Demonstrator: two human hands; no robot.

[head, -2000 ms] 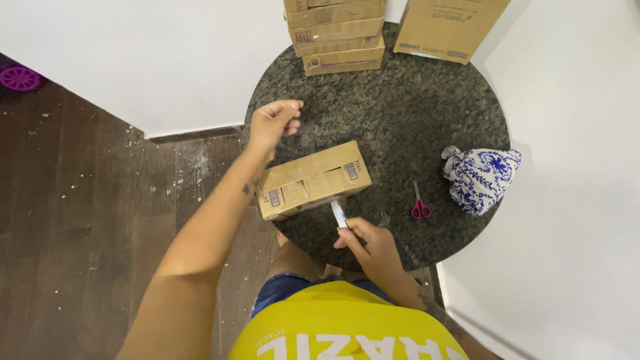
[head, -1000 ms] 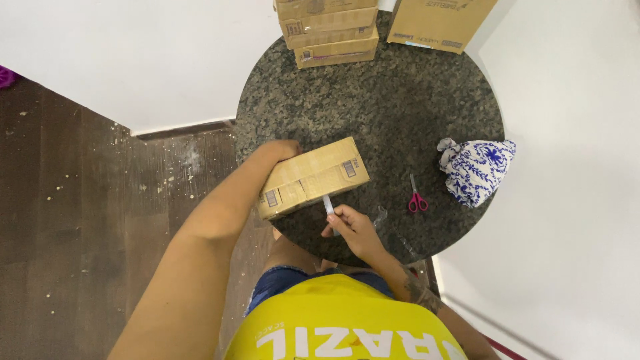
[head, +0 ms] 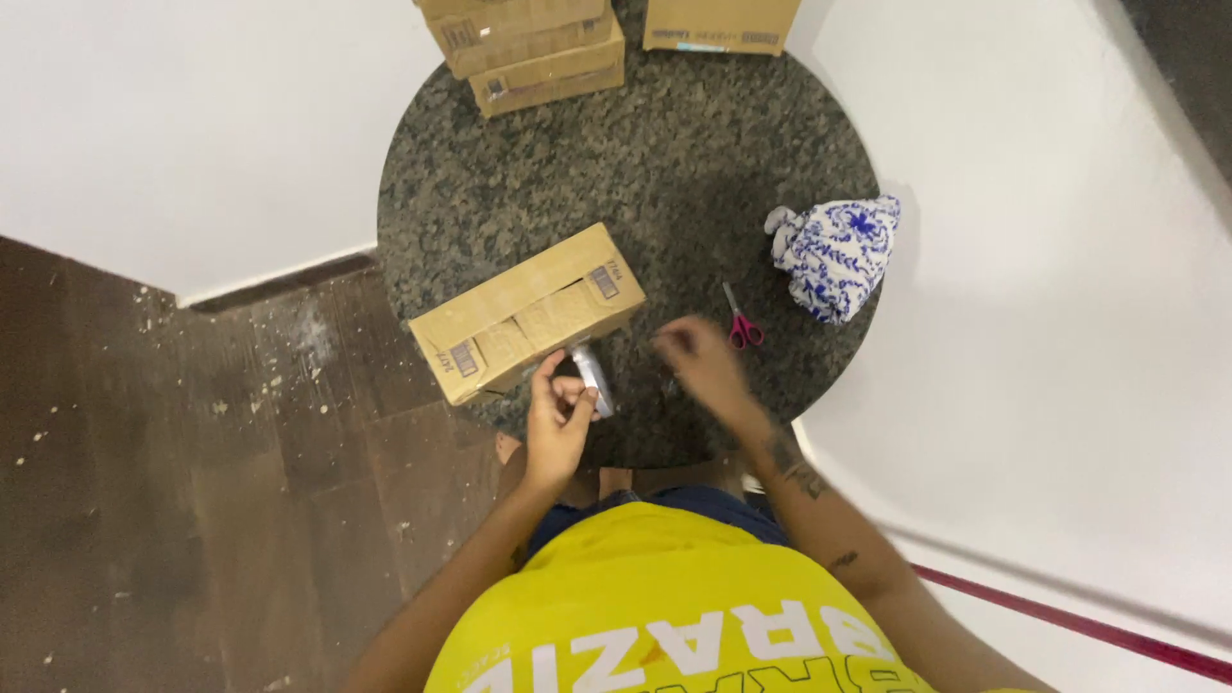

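A long cardboard box [head: 525, 313] lies aslant near the front left edge of the round granite table [head: 731, 154]. My left hand [head: 561, 414] grips a small roll of tape [head: 592, 380], its fingertips close to the box's near side. To the right, my right hand [head: 703, 366] is raised and blurred, its fingers bent; whether it holds anything cannot be seen. Pink-handled scissors [head: 742, 322] lie just beyond it, blades pointing away from me.
A bundled white cloth with a blue pattern [head: 837, 255] sits at the table's right edge. Stacked cardboard boxes [head: 549, 77] and a larger cardboard box [head: 722, 24] stand at the far edge. White walls flank the table.
My left hand has come from the box's far left side to the near side and now holds the tape roll. My right hand, which held it, has let go and moved right.
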